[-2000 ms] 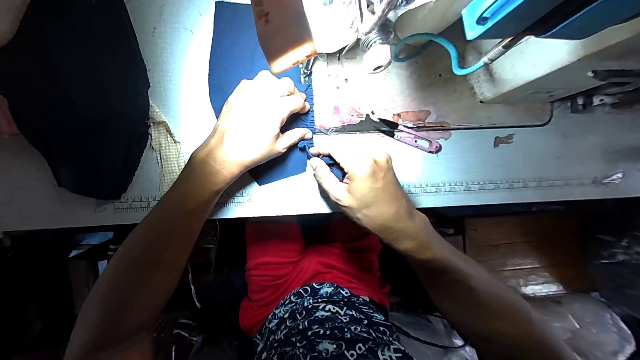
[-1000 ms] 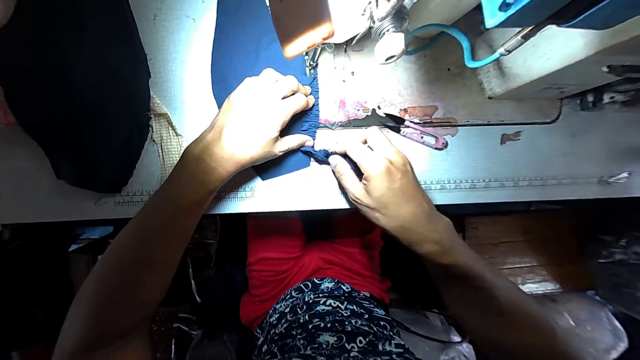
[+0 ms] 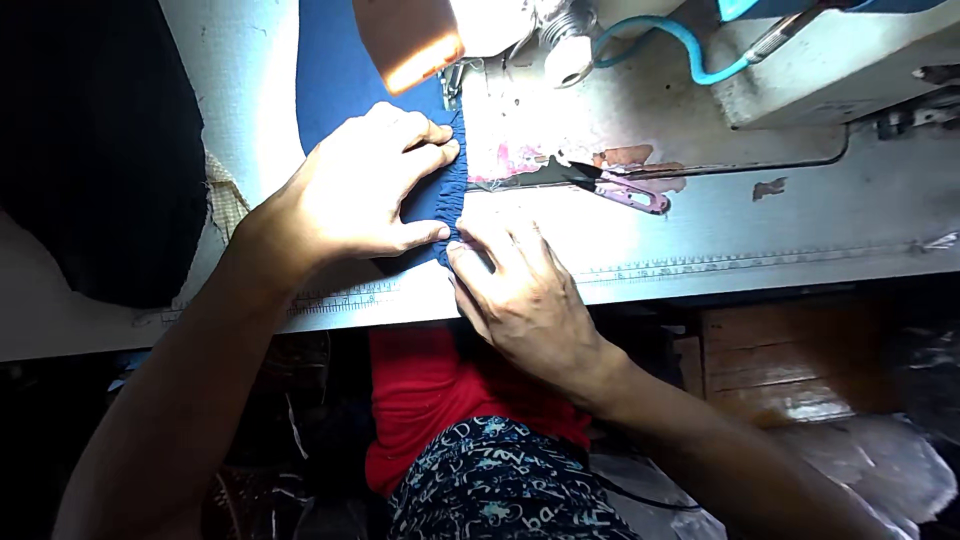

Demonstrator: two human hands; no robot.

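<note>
Blue fabric (image 3: 330, 82) lies on the sewing machine table, its right edge gathered into a ruffled strip (image 3: 452, 184). My left hand (image 3: 352, 187) rests spread on the fabric, fingertips and thumb along the gathers. The strip's near end is pinched between the thumb and fingers of my right hand (image 3: 517, 292). The presser foot (image 3: 451, 86) stands at the far end of the strip, partly behind the lit machine head. Pink-handled thread snips (image 3: 622, 189) lie to the right of the fabric, touched by neither hand.
Dark fabric (image 3: 97, 150) covers the table's left side, with a pale mesh scrap (image 3: 223, 196) by it. A ruler tape (image 3: 675, 266) runs along the front edge. A blue-green hose (image 3: 697, 60) curves by the machine body (image 3: 817, 71) at upper right.
Both hands keep nearly the same places on the blue fabric and its gathered edge. The fingers of my right hand have shifted slightly at the strip's near end.
</note>
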